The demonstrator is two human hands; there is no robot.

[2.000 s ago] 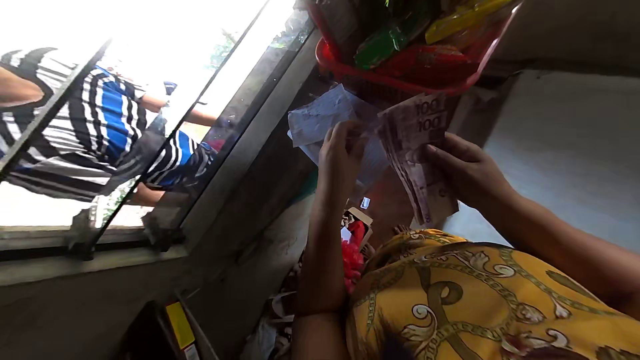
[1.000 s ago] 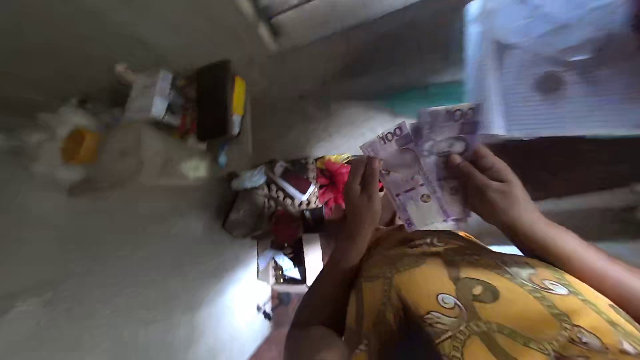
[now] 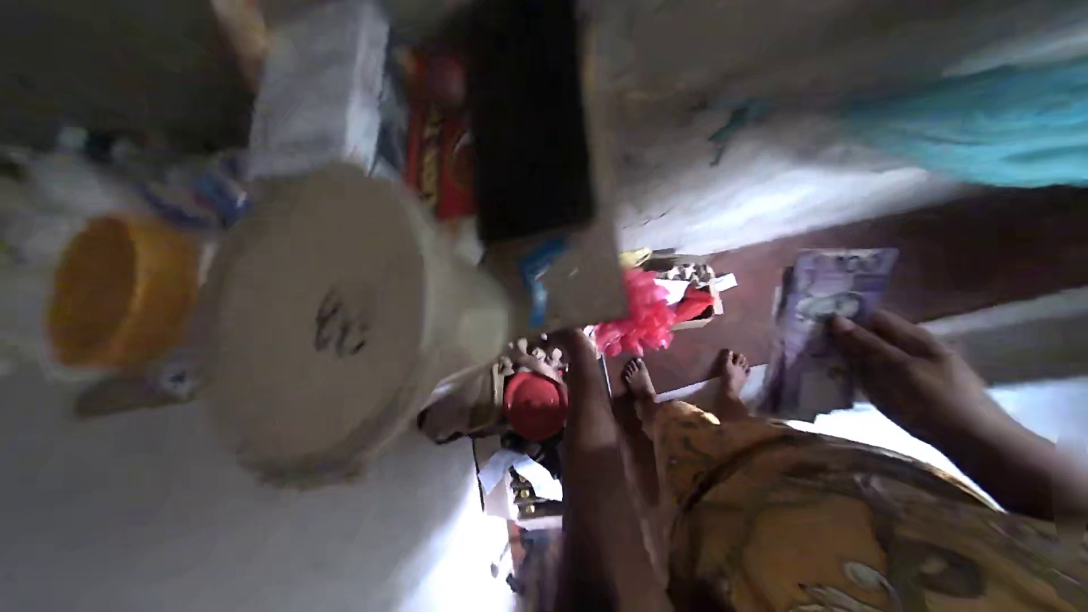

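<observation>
At the right, my right hand [image 3: 909, 374] grips a stack of purple banknotes [image 3: 820, 331], its thumb lying on the top note. The left forearm reaches up from the bottom middle; my left hand [image 3: 578, 344] is mostly hidden at the edge of a cardboard box [image 3: 569, 285], beside pink plastic bags [image 3: 642, 314]. Whether its fingers hold anything cannot be seen. A round tub with a pale lid [image 3: 319, 323], bearing a handwritten mark, is large and blurred at the left of the box.
An orange container [image 3: 123, 289] stands left of the tub, and a white box [image 3: 319, 85] above it. A red round lid [image 3: 535, 405] and egg trays [image 3: 684, 274] lie lower down. Turquoise cloth or plastic [image 3: 977, 123] is at the upper right. Bare feet [image 3: 731, 370] show on the floor.
My left hand has left the banknotes and moved left to the cardboard box. The notes are now in my right hand alone. The view has swung far from the window to the shelf items.
</observation>
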